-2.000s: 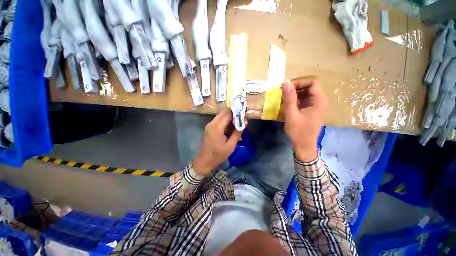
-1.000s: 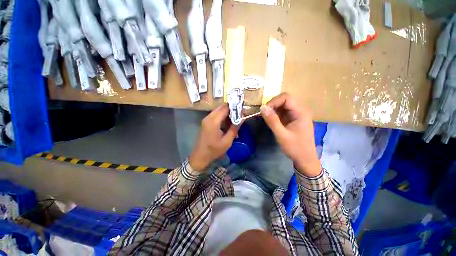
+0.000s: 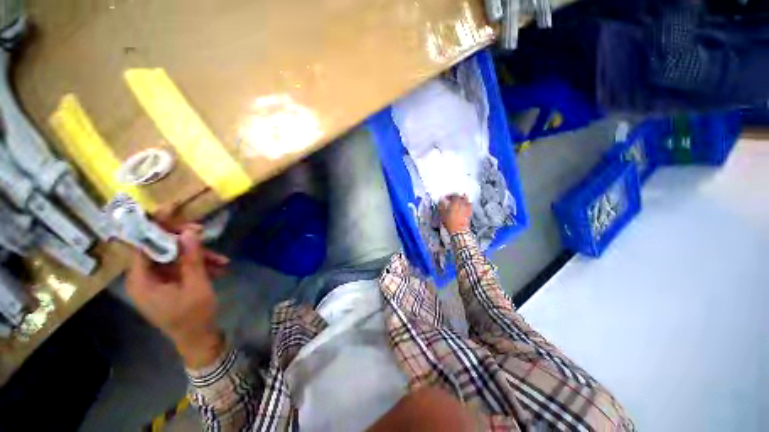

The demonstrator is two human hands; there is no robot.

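Observation:
My left hand (image 3: 179,291) holds the white-grey head end of a handle (image 3: 139,229) at the bench edge, its oval end pointing toward me. The rest of that handle is not clearly visible. My right hand (image 3: 456,214) reaches down into the blue parts bin (image 3: 396,181) beside my right leg. Its fingertips are among small grey fittings (image 3: 496,201), next to a bright white liner or sheet (image 3: 443,126). Whether the fingers hold a fitting cannot be told. A small pale ring (image 3: 146,166) lies on the bench between two yellow tape strips (image 3: 187,131).
Several handles (image 3: 38,181) lie in a pile at the bench's left. More handle ends (image 3: 516,15) show at the top edge. Smaller blue crates (image 3: 599,209) stand on the right by a white surface (image 3: 658,295). A blue round object (image 3: 291,234) is under the bench.
The view has swung right. My right hand has left the head end and thin strand at the bench and moved down into the bin. My left hand still holds the head end.

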